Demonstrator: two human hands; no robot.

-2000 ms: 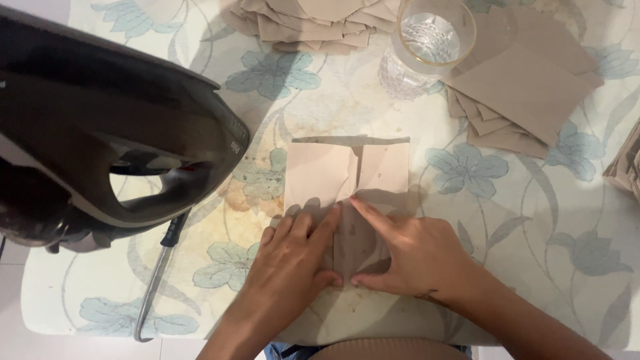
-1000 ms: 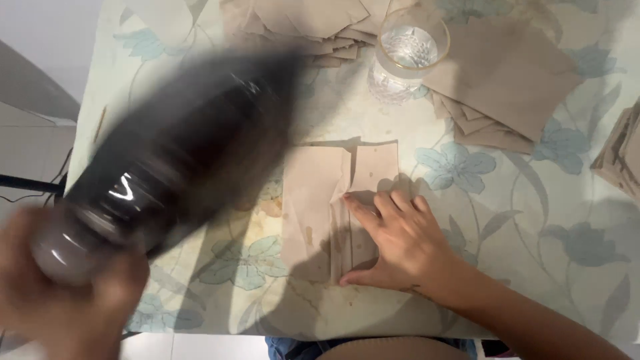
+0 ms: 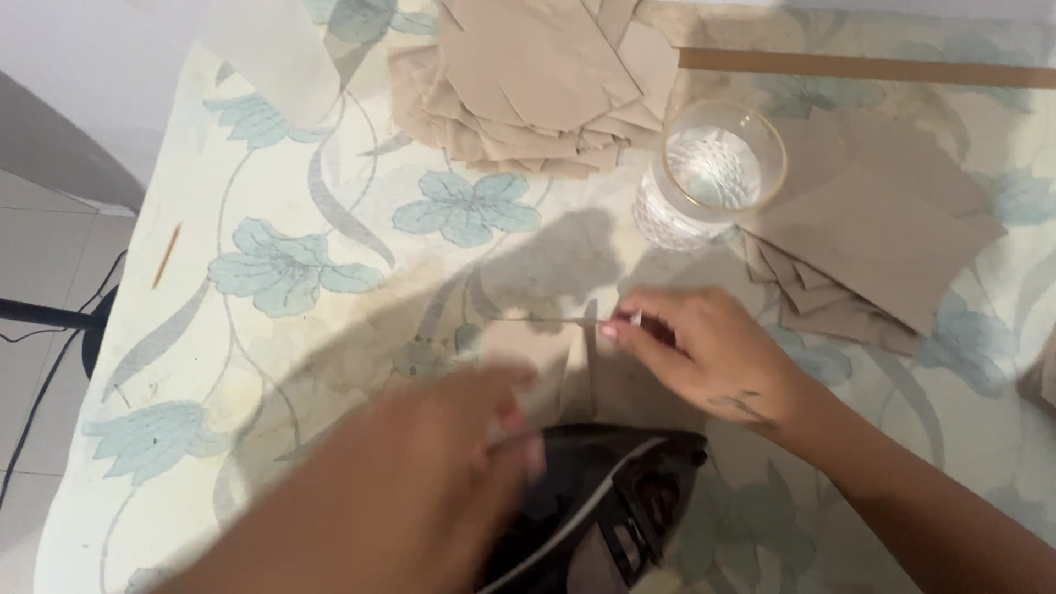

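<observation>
A dark clothes iron (image 3: 590, 511) rests on the lower part of a folded beige fabric piece (image 3: 536, 342), near the table's front edge. Blurred, my left hand (image 3: 462, 429) is over the iron's left side with its fingers partly spread; whether it touches the iron cannot be told. My right hand (image 3: 701, 355) pinches the fabric's upper edge between thumb and forefinger, beyond the iron's tip. The fabric has a fold running down its middle, and its lower part is hidden under the iron.
A gold-rimmed glass of water (image 3: 714, 173) stands behind my right hand. Stacks of cut beige fabric lie at the back (image 3: 536, 99) and at the right (image 3: 874, 231). A brown strip (image 3: 858, 68) crosses the back right. The tabletop has a flowered cover (image 3: 289, 264).
The iron, on the left two seconds ago and lifted by my left hand one second ago, is now down on the fabric. My right hand has moved up to the fabric's top edge.
</observation>
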